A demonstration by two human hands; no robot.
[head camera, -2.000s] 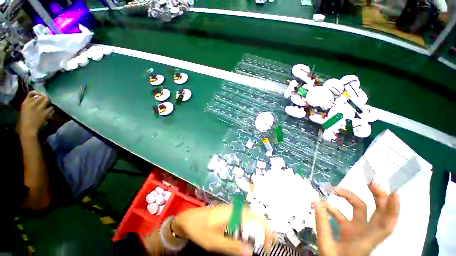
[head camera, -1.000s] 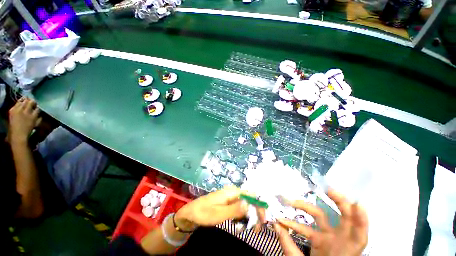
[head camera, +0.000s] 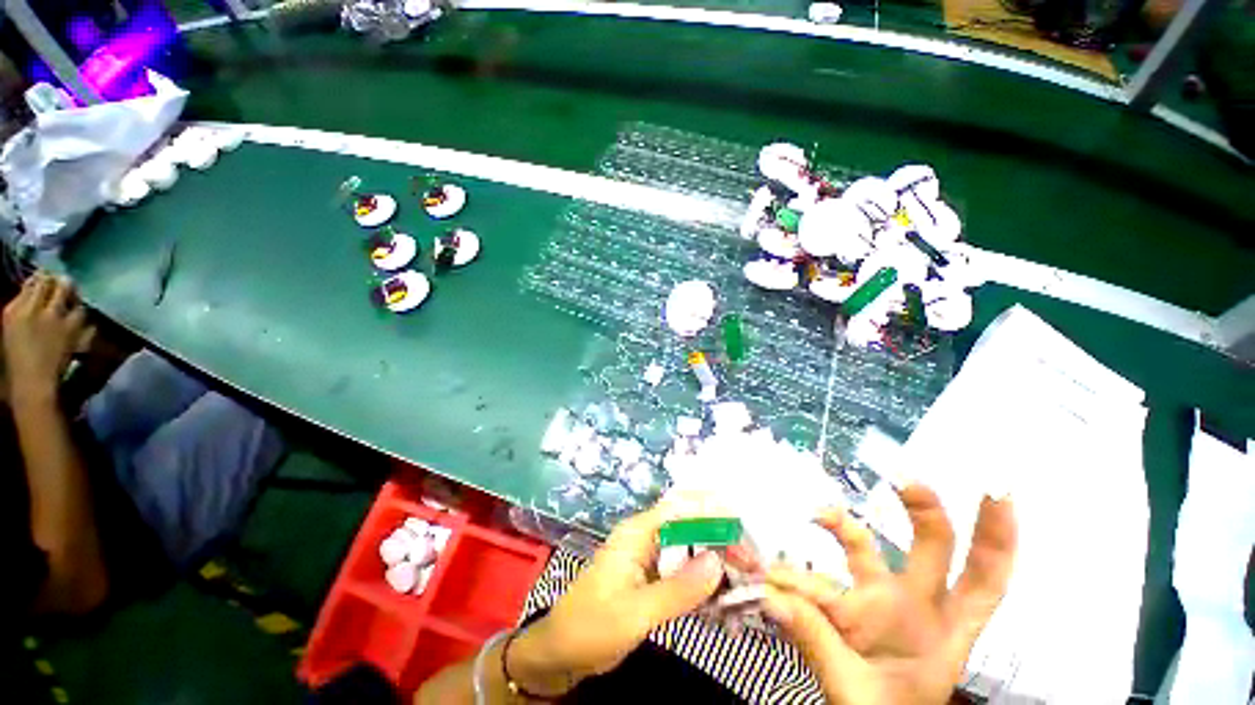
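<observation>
My left hand (head camera: 619,599) holds a white round housing (head camera: 684,559) with a green circuit board (head camera: 701,532) at its top edge. My right hand (head camera: 895,599) touches the same piece with thumb and index finger, its other fingers spread. What lies between the fingertips is too small and blurred to tell. White adhesive pads (head camera: 757,475) are heaped just beyond my hands on a clear blister tray (head camera: 633,248). A single white disc (head camera: 690,307) with a green board (head camera: 734,338) beside it lies farther up the tray.
A pile of unfinished assemblies (head camera: 860,234) is at the tray's far right. Several set-apart assemblies (head camera: 402,291) stand on the left bench. White sheets (head camera: 1046,468) lie right. A red parts bin (head camera: 365,627) is below the bench edge. A neighbour's hand (head camera: 44,331) is far left.
The left hand has turned the housing so the board lies level at the top. The right hand has closed in on the piece from the right. The view has shifted slightly.
</observation>
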